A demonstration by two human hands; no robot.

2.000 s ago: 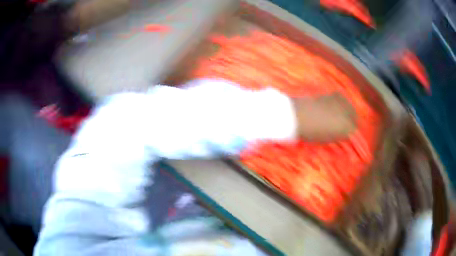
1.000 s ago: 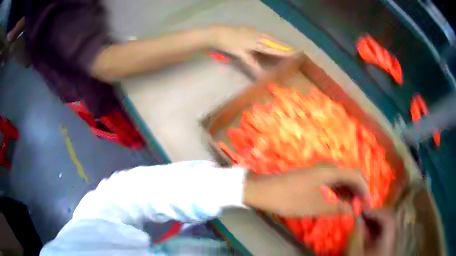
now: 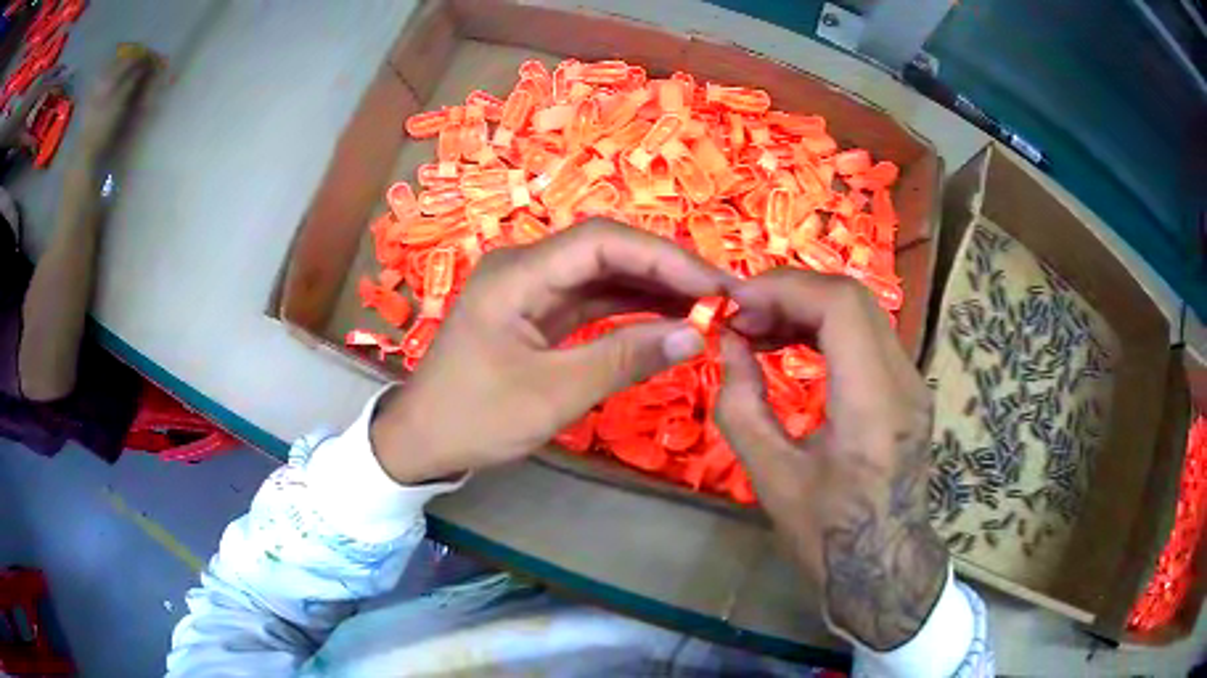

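Observation:
My left hand [image 3: 530, 344] and my right hand [image 3: 827, 397] meet over the large parts carton [image 3: 338, 219]. Both hold one small orange clip [image 3: 711, 313] between thumbs and fingertips. Most of the clip is hidden by the fingers, and I cannot tell whether a spring is in it. The large carton is heaped with orange clips [image 3: 662, 159]. The spring carton [image 3: 1105, 318] stands just right of it, with small dark metal springs [image 3: 1019, 358] scattered on its tan bottom.
A carton of orange pieces [image 3: 1171, 543] is at the far right. Another person's arm [image 3: 66, 265] rests on the table [image 3: 212, 172] at the left, near more orange parts [image 3: 48, 126]. The green conveyor belt [image 3: 1112, 119] runs at upper right. Red stools stand lower left.
The view has turned toward the right, so the spring carton now shows fully. My hands are together at the clip, near the middle of the picture. The other person's arm is away from the carton.

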